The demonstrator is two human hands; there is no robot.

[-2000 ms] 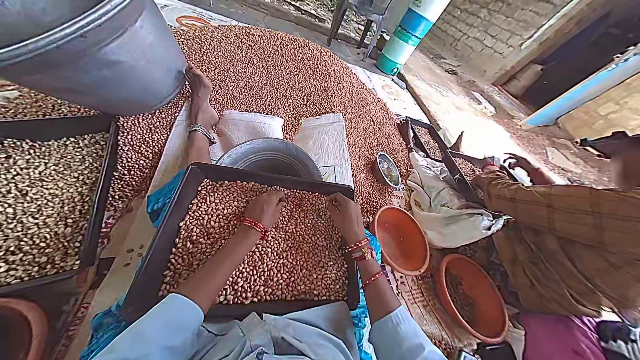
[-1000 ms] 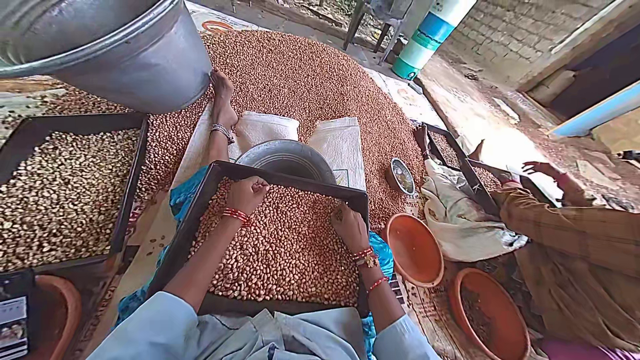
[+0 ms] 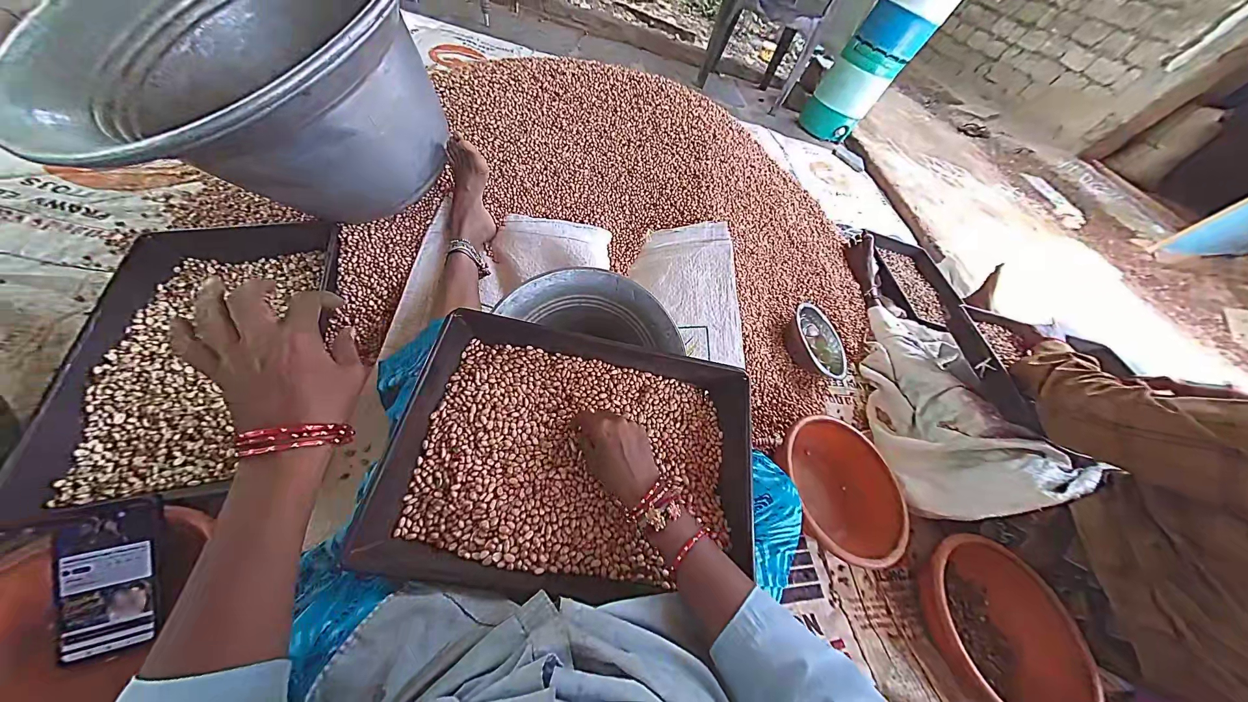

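Observation:
A black tray (image 3: 736,439) of reddish-brown nuts or beans (image 3: 507,468) rests on my lap. My right hand (image 3: 616,450) touches the nuts near the tray's middle, fingers curled; whether it grips any is hidden. My left hand (image 3: 278,356) is spread with fingers apart above a second black tray (image 3: 127,268), which holds paler nuts (image 3: 146,419). Beyond the lap tray sits a round metal basin (image 3: 595,302), partly hidden by the tray's far edge.
A large metal tub (image 3: 331,117) stands at upper left by a wide heap of nuts (image 3: 624,136). Orange bowls (image 3: 846,487) (image 3: 1014,614), a small metal bowl (image 3: 819,341) and a co-worker's sleeve (image 3: 1131,400) are at right. A phone (image 3: 107,585) lies at lower left.
My left hand has left the lap tray and moved left over the tray of paler nuts. My right hand has shifted from the lap tray's right side toward its middle.

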